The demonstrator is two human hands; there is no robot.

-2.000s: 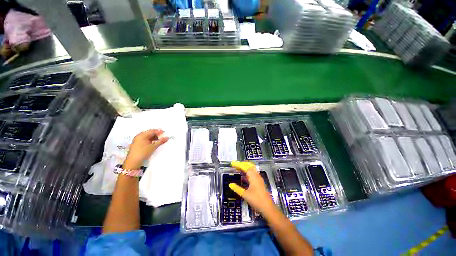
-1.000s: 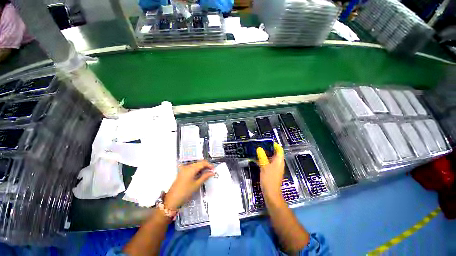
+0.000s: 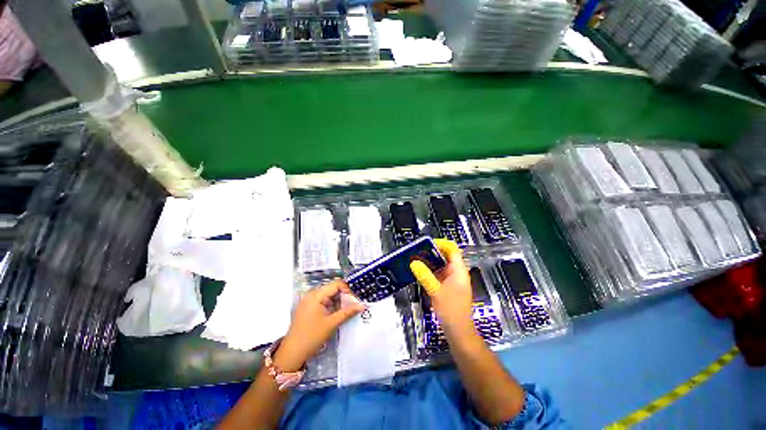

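Note:
My right hand [image 3: 443, 279], with yellow finger cots, holds a dark keypad phone [image 3: 395, 270] by its screen end, tilted, keys toward my left hand. My left hand [image 3: 323, 319] pinches the top of a white sleeve [image 3: 369, 340] that hangs flat over the front of the tray. The phone's key end is at the sleeve's top edge; I cannot tell whether it is inside. The clear blister tray [image 3: 550, 290] lies below, with bagged phones [image 3: 319, 241] at the back left and bare phones [image 3: 522, 294] at the right.
A pile of white sleeves [image 3: 243, 227] lies left of the tray. Stacked trays stand at left [image 3: 63, 277], blurred, and at right with bagged phones [image 3: 642, 243]. A wrapped pole [image 3: 139, 138] rises at left. The green conveyor belt [image 3: 336, 126] runs behind, with more trays beyond it.
My right hand lifted a phone from the front row, and it now tilts down to the sleeve. My left hand took a sleeve from the pile and brought it over the tray.

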